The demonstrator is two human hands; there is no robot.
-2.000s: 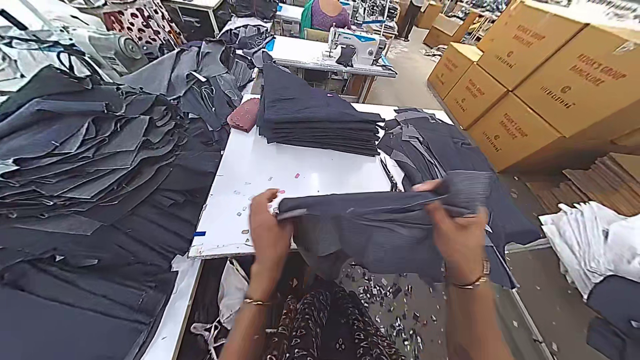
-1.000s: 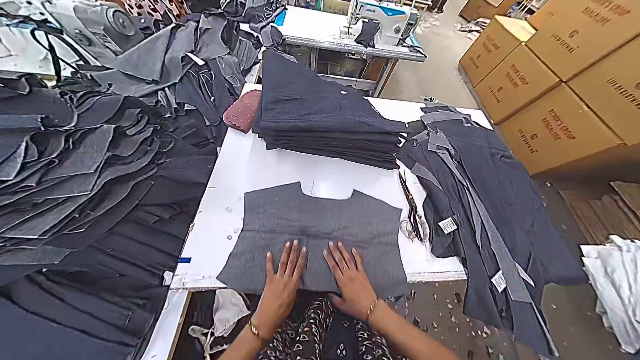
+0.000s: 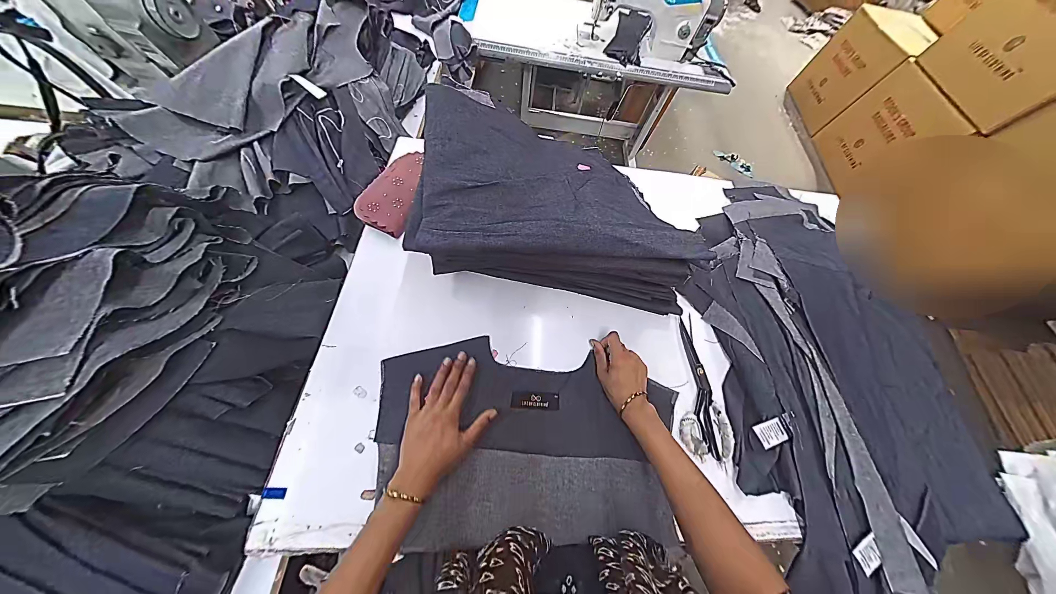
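Note:
A dark grey denim garment panel [image 3: 536, 487] with a scooped neckline lies on the white table [image 3: 330, 462] in front of me, a black woven label [image 3: 535, 401] below the neckline. My left hand [image 3: 441, 417] rests on its upper left part, fingers spread. The fingers of my right hand [image 3: 619, 371] pinch the cloth at the right neckline corner. Beyond it sits a folded stack of dark denim [image 3: 544, 190], a maroon patterned item [image 3: 392, 198] at its left side. Black-handled scissors [image 3: 701, 388] lie right of the panel.
Heaps of cut denim pieces [image 3: 107, 330] fill the left side. Denim strips and panels [image 3: 841, 330] with white tags hang over the table's right edge. A sewing machine [image 3: 660, 29] stands on a table ahead. Cardboard boxes [image 3: 891, 124] are stacked at the back right.
The panel, held up two seconds ago, was flat under both hands one second ago. Now its labelled side shows, and my right hand has moved up to the neckline corner.

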